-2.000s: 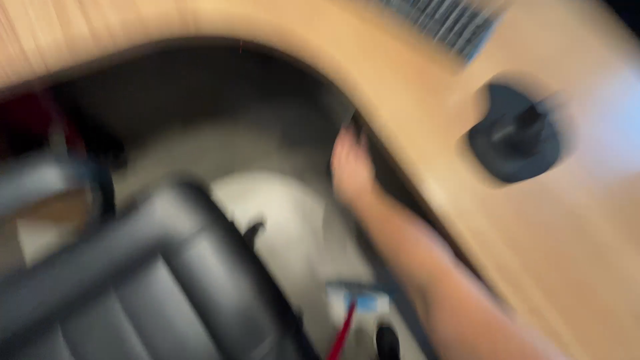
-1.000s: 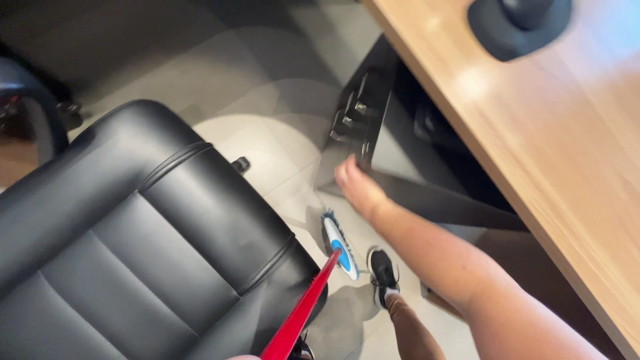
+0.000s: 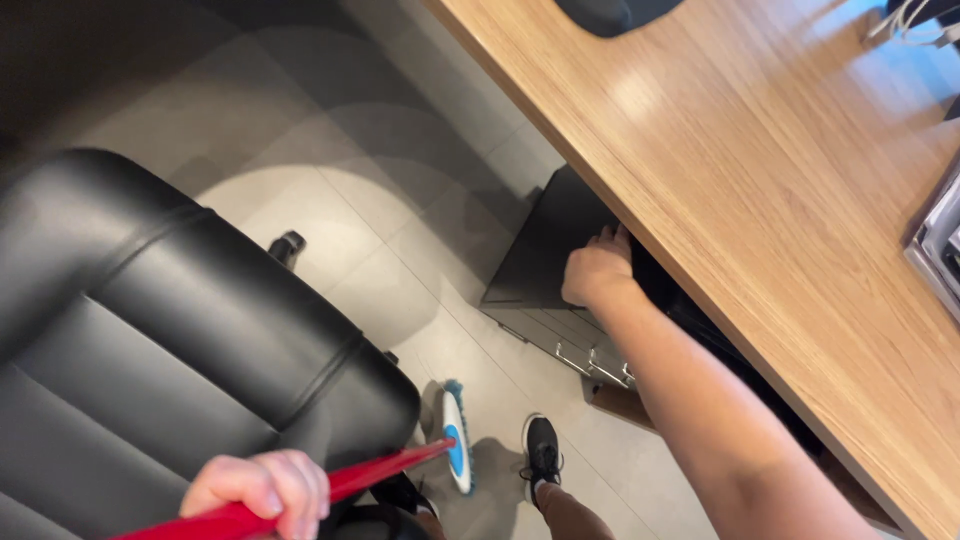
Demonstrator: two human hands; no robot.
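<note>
My left hand [image 3: 259, 491] is closed around the red handle [image 3: 375, 471] of a broom at the lower left. The broom's white and blue head [image 3: 456, 442], with blue bristles, is on the tiled floor near my feet. My right hand [image 3: 600, 266] rests on the top of a black drawer cabinet [image 3: 547, 240] beside the desk's edge, its fingertips partly hidden toward the cabinet's far side. Metal handles [image 3: 592, 364] show on the cabinet's front.
A black padded office chair [image 3: 202, 300] fills the left, with a caster [image 3: 286, 246] beyond it. The wooden desk [image 3: 750, 187] spans the right, bearing a black stand base, white cables [image 3: 911, 26] and a clear tray [image 3: 937, 240]. My black shoe [image 3: 541, 450] stands on the floor.
My right hand has moved from the front edge of the cabinet onto its top. The cabinet now sits turned and closer to the desk's edge. My left hand on the broom handle has come into view.
</note>
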